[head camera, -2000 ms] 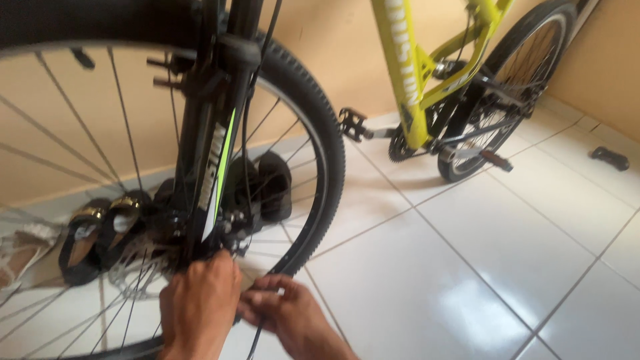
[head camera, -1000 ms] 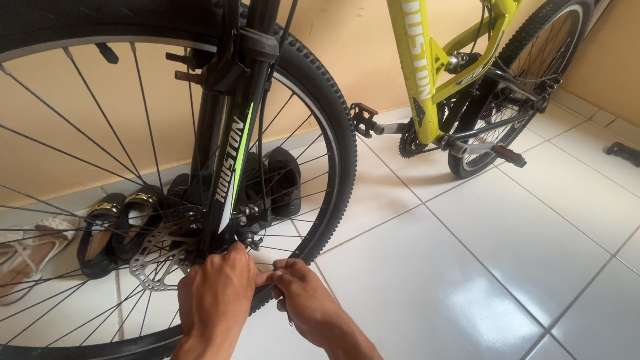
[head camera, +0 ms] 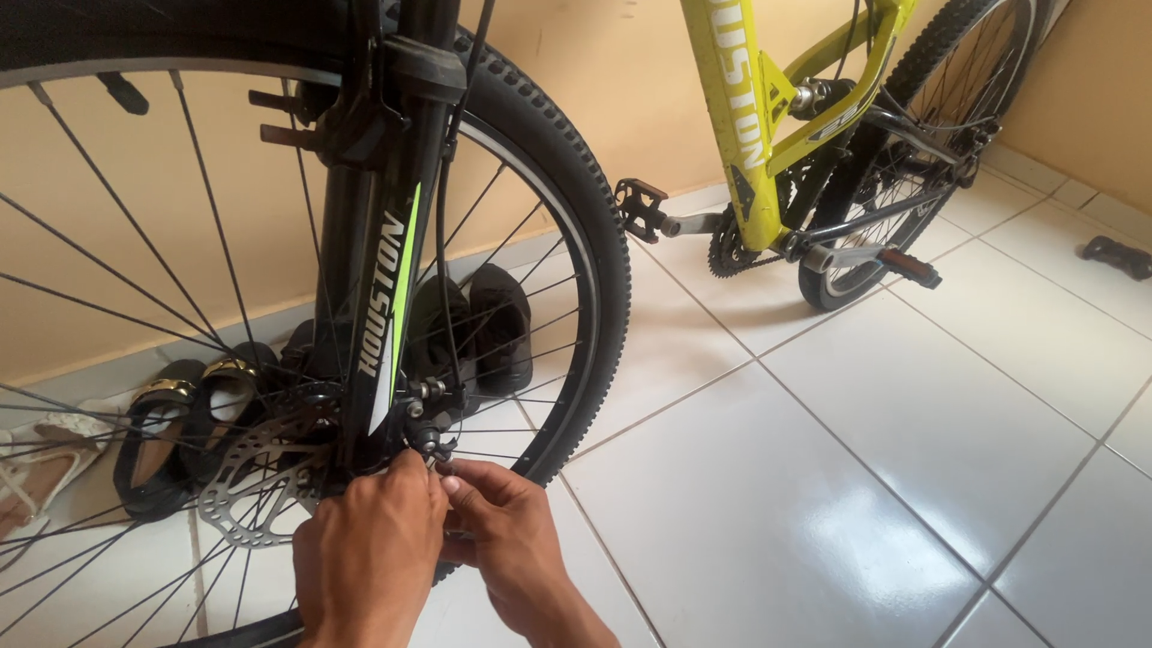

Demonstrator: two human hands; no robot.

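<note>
A bicycle's front wheel [head camera: 605,270] with a knobby tire stands before me, beside its black suspension fork [head camera: 382,306]. The disc brake caliper [head camera: 432,423] sits at the fork's lower end, and the perforated brake rotor [head camera: 236,481] is left of it. My left hand [head camera: 373,540] is at the foot of the fork, just below the caliper, its fingertips hidden behind its back. My right hand [head camera: 504,522] meets it there, thumb and index finger pinched together on a small dark part under the caliper, too small to name. A black brake cable [head camera: 443,234] runs down the fork to the caliper.
The bicycle's yellow frame [head camera: 751,135], a pedal [head camera: 909,267] and the rear wheel [head camera: 832,261] stand behind at the right. Black shoes [head camera: 504,333], black flats with gold trim [head camera: 144,450] and light sandals [head camera: 54,468] lie by the wall. A dark object [head camera: 1116,258] rests on the tiles.
My right hand has moved up from below the fork's foot to just under the caliper, close against my left hand. The view has shifted slightly.
</note>
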